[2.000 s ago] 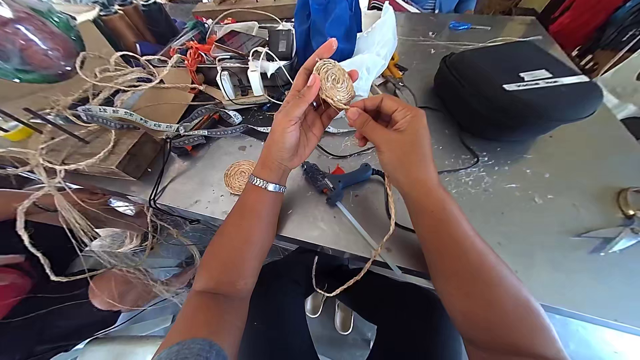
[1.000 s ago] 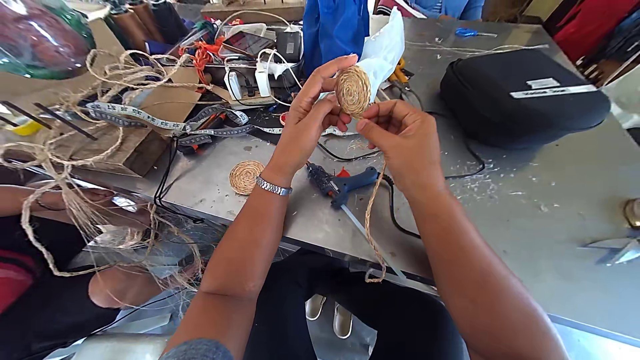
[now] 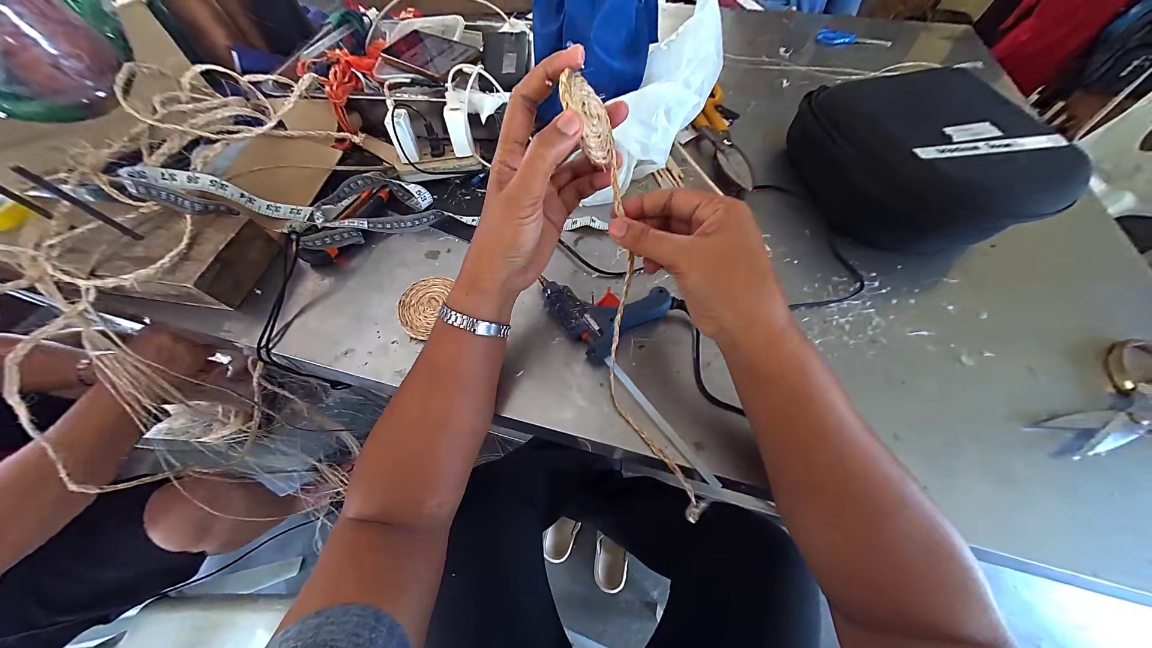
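Between the thumb and fingers of my left hand (image 3: 531, 180) is a small coiled disc of braided fibre (image 3: 587, 119), raised above the metal table and turned nearly edge-on. A braided cord (image 3: 617, 333) runs down from the disc past the table's front edge. My right hand (image 3: 693, 243) pinches this cord just below the disc. Beneath my hands a blue and black hot glue gun (image 3: 594, 315) lies on the table, with a glue stick (image 3: 661, 418) at its rear. A second coiled disc (image 3: 426, 308) lies flat beside my left wrist.
A black zipped case (image 3: 927, 153) and scissors (image 3: 1102, 427) are at the right. Pliers (image 3: 724, 144) lie by white plastic (image 3: 675, 90). At the left are a measuring tape (image 3: 261, 205), a wooden block (image 3: 198, 261), chargers (image 3: 459, 121) and a co-worker's hand (image 3: 193, 364) among loose fibres.
The held disc has turned from face-on to nearly edge-on. My right hand has moved down from the disc's edge onto the cord, which now hangs straighter.
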